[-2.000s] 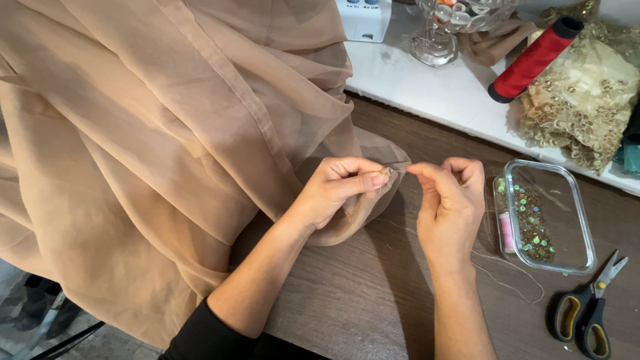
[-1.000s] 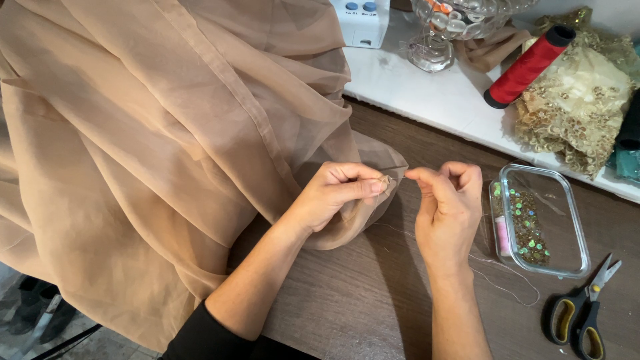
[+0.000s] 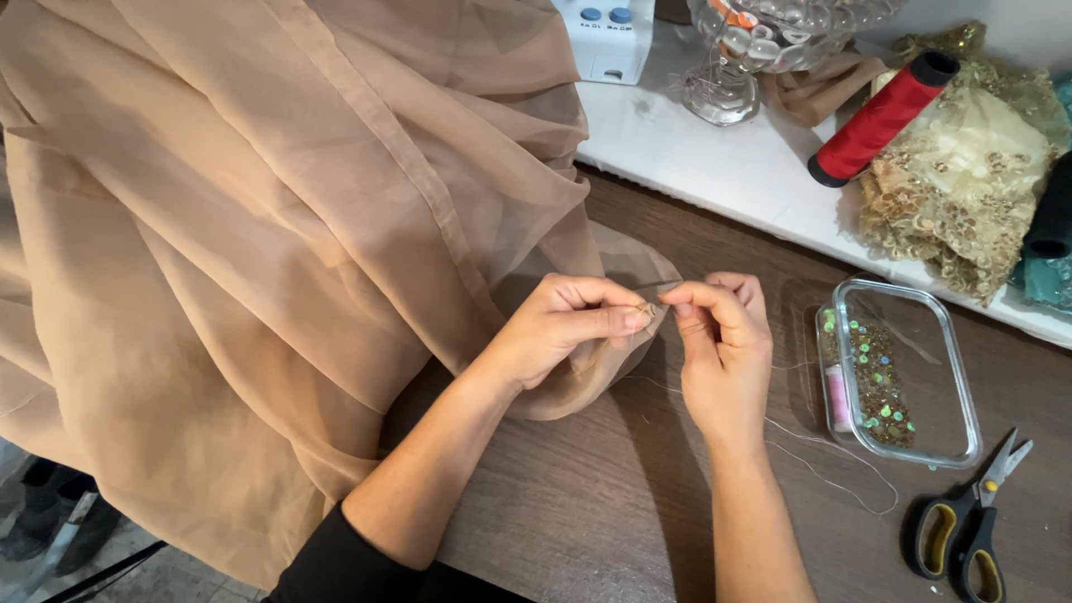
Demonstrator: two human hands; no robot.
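Observation:
Sheer tan fabric (image 3: 276, 251) spreads over the left of the table and hangs past its edge. My left hand (image 3: 578, 322) pinches a gathered bit of its edge between thumb and forefinger. Just to the right, my right hand (image 3: 724, 335) has its thumb and forefinger pressed together close to that bit; whether they hold a needle or thread is too small to tell. A pale thread (image 3: 837, 462) trails in loops over the table, passing beneath my right wrist.
Right of my right hand stands a glass container (image 3: 955, 389) with sequins, beads and a pink spool. Scissors (image 3: 963, 519) lie partly open near it. A white shelf (image 3: 653, 134) behind holds a glass bowl (image 3: 724, 96), a red thread cone (image 3: 883, 117) and beaded lace (image 3: 963, 184).

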